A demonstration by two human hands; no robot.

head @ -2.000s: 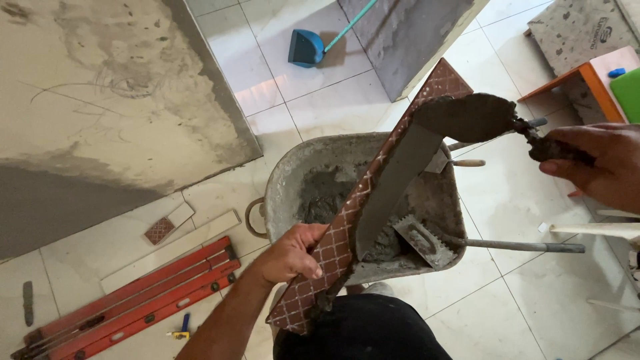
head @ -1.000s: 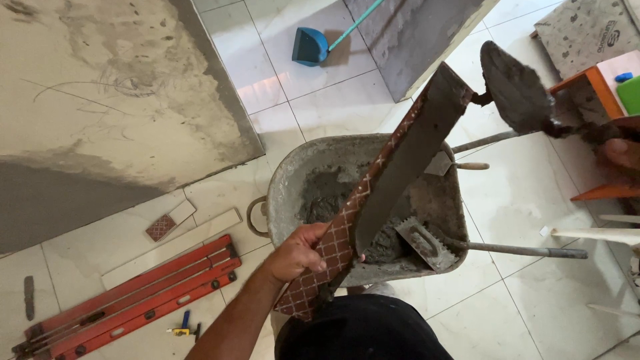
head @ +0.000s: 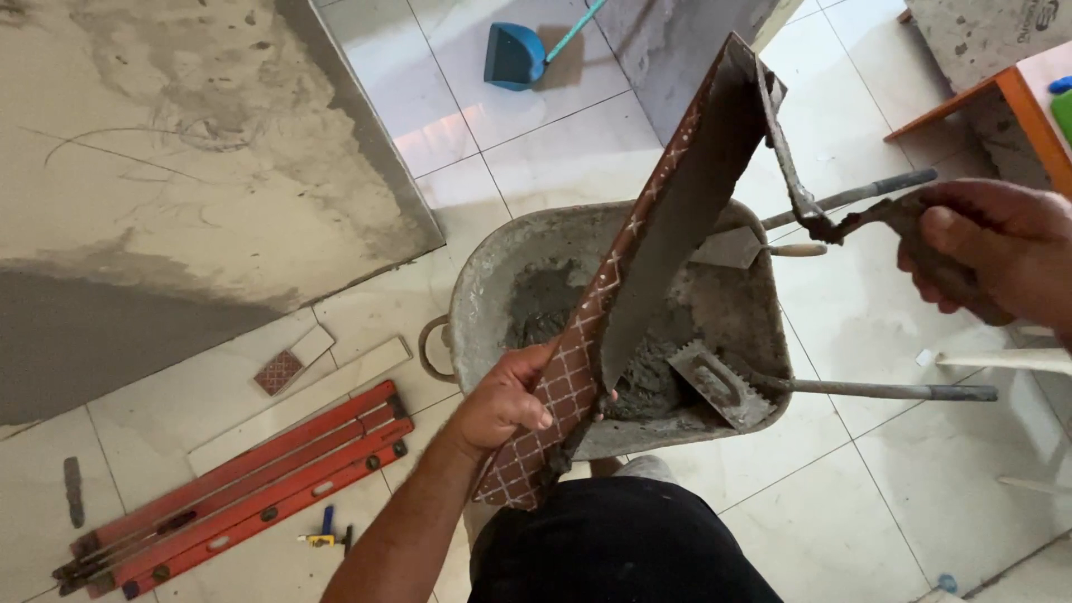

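Observation:
My left hand [head: 511, 402] grips the lower part of a long tile strip [head: 578, 381], whose brown face carries a pale grid pattern. Wet grey mortar covers the strip's other face, and the strip stands tilted over the wheelbarrow. In my right hand [head: 988, 251] is the handle of a mortar-caked trowel [head: 783, 146]; its blade, seen edge-on, is at the upper end of the strip. Below, the wheelbarrow tray [head: 494, 251] holds wet mortar [head: 645, 377], a notched trowel [head: 722, 387] and a pointed trowel with a wooden handle [head: 729, 249].
Red spirit levels [head: 268, 494], tile offcuts [head: 280, 371] and small blue and yellow clamps [head: 327, 536] lie on the tiled floor at left. A partly plastered wall [head: 167, 167] stands upper left. Behind are a blue dustpan [head: 512, 57] and, at right, an orange-edged piece of furniture [head: 1034, 109].
My right hand has brought the trowel from beyond the strip's upper right back to its upper end, and the blade has turned edge-on. My left hand keeps its hold on the strip.

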